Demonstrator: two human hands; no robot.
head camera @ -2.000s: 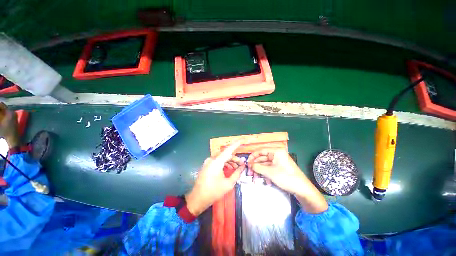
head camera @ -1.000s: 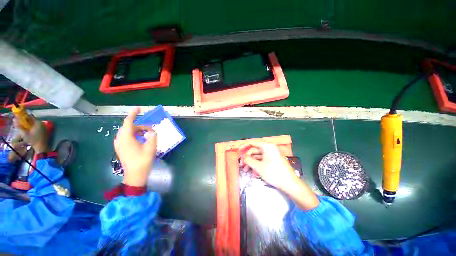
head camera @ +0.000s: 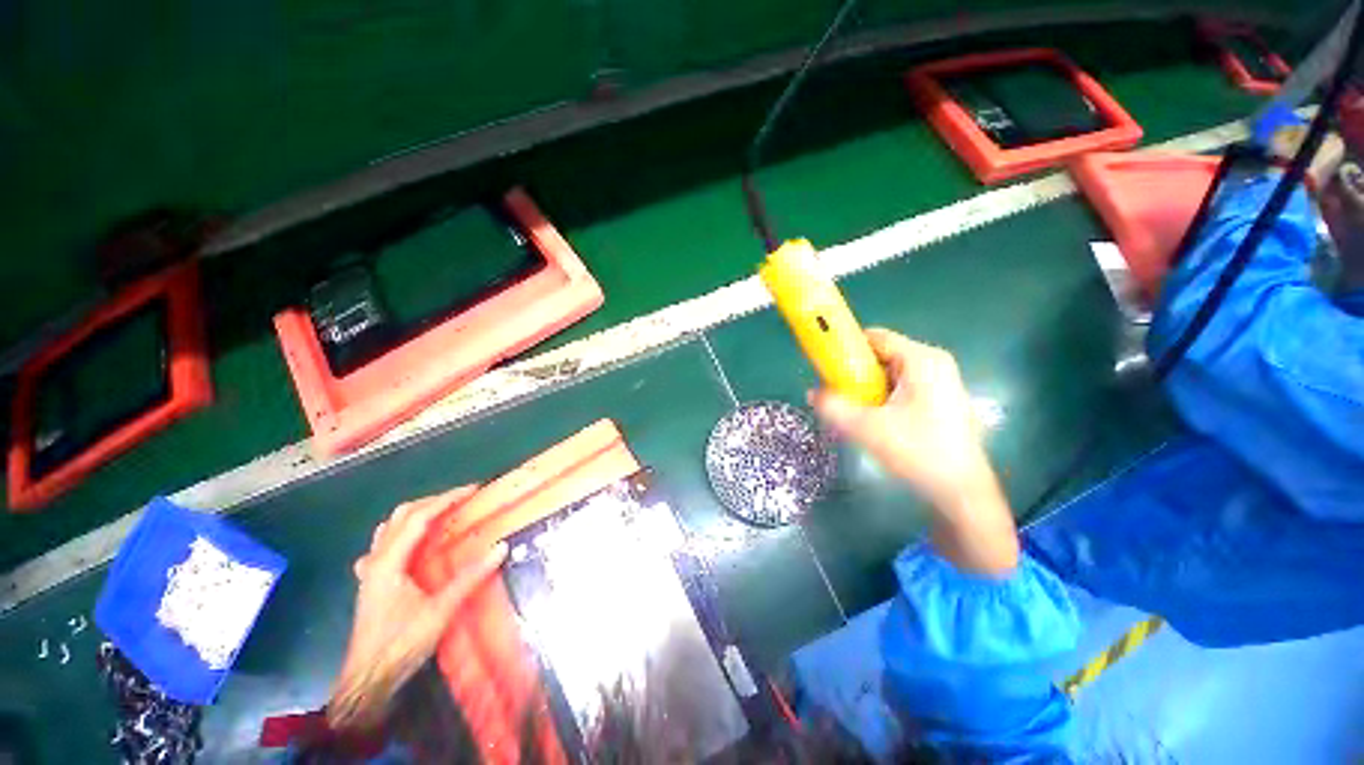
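Observation:
The open tablet point(head camera: 621, 598) lies in its orange-red foam frame point(head camera: 554, 481) in front of me, its large silver battery glaring brightly. My left hand point(head camera: 419, 586) rests on the frame's left side near the far corner, fingers on the foam; whether it pinches a small part cannot be told. My right hand point(head camera: 920, 426) is wrapped around the yellow electric screwdriver point(head camera: 826, 326), to the right of the tablet. The screwdriver's tip is hidden by the hand. The round screw dish point(head camera: 769, 462) sits between the tablet and my right hand.
The blue parts bin point(head camera: 132, 598) with white parts point(head camera: 210, 602) stands at left, beside a dark pile of small parts point(head camera: 150, 717). Framed tablets point(head camera: 434, 284) lie on the conveyor beyond the pale strip point(head camera: 658, 332). Another person's blue sleeve point(head camera: 1272, 329) is at right.
The view has turned right. My right hand has left the tablet and taken hold of the screwdriver. My left hand has moved from the parts bin to the foam frame.

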